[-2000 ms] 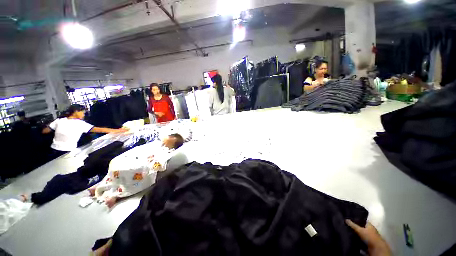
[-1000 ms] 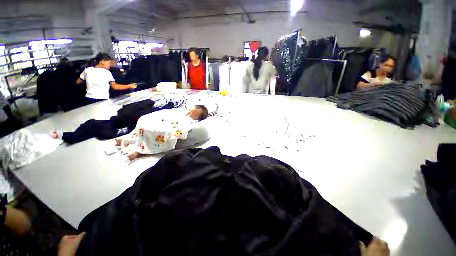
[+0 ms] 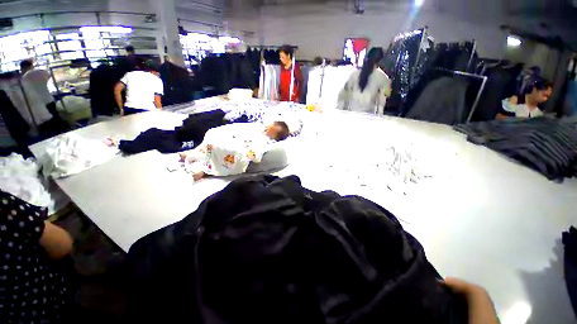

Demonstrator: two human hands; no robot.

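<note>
A black jacket (image 3: 297, 253) fills the near edge of the white table (image 3: 468, 215), its shiny, wrinkled cloth bunched up and rounded at the top. My right hand (image 3: 471, 299) is at the jacket's right edge, cut off by the bottom of the picture, with its fingers on the cloth. What the fingertips grip is partly hidden. My left hand is not in view; the jacket's left side runs into a dark area at the bottom left.
A small child in patterned white cloth (image 3: 231, 149) lies beyond the jacket on a grey pillow (image 3: 269, 162). Pale scraps (image 3: 405, 166), stacked dark garments (image 3: 525, 144) and black cloth (image 3: 171, 136) lie on the table. A person in polka dots (image 3: 25, 259) is close at left.
The view has turned right to left, so the table and people sit further right. The white label and the snips are out of sight. My left hand has left view; my right hand stays at the jacket's edge.
</note>
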